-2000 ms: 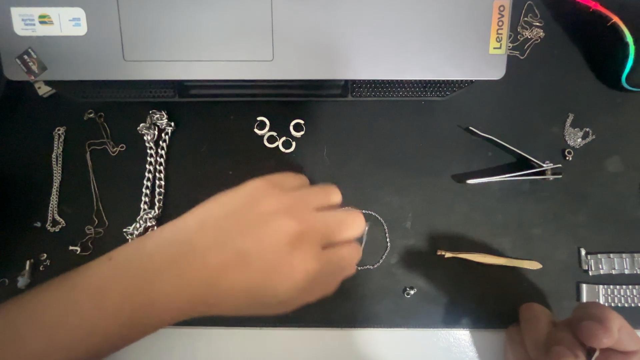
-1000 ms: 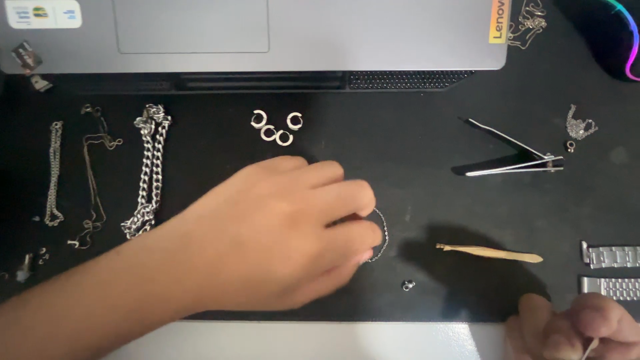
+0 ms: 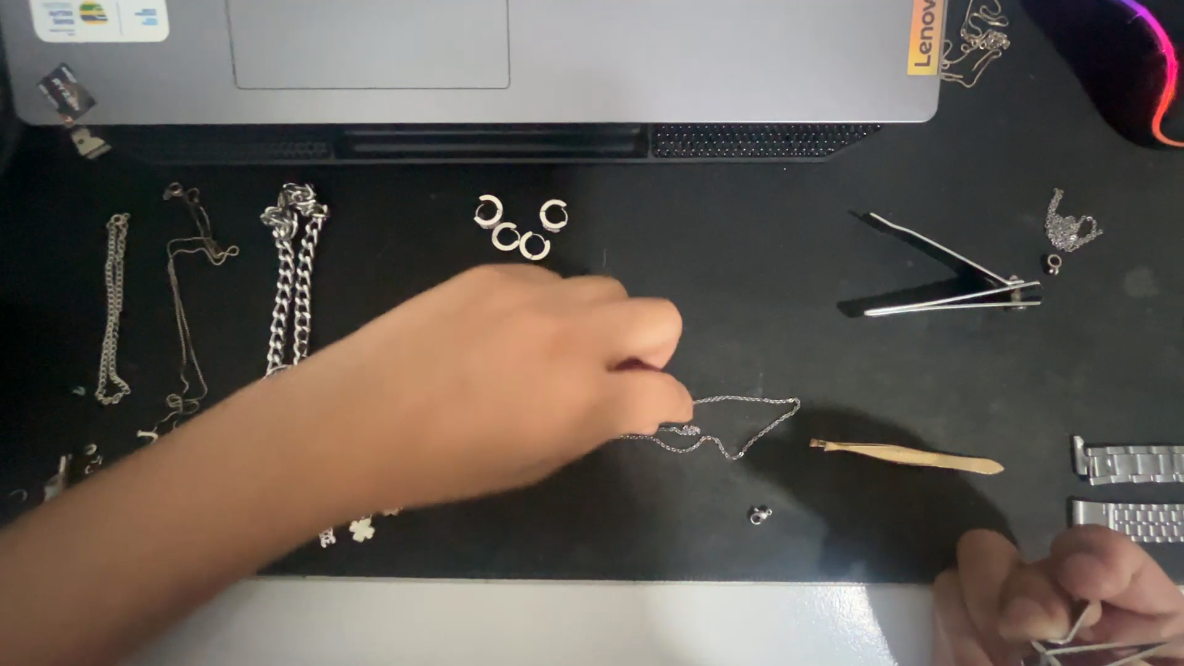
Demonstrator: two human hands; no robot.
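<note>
My left hand reaches in from the lower left, palm down with curled fingers, over a thin silver chain. Its fingertips touch or cover part of the chain; whether they pinch it is hidden. At the bottom right my right hand holds a thin metal tool, partly cut off by the frame edge. Gold tweezers lie between the two hands. Below the chain rests a small silver clasp or bead. Small charms show under my left forearm.
A Lenovo laptop spans the top. Left lie a thick curb chain and thinner chains. Several hoop earrings sit centrally. Right are an open nail clipper, a bunched chain and metal watch bands.
The thin chain under my left hand has changed from a rounded loop to a stretched, angular shape reaching farther right. More of the metal tool in my right hand shows.
</note>
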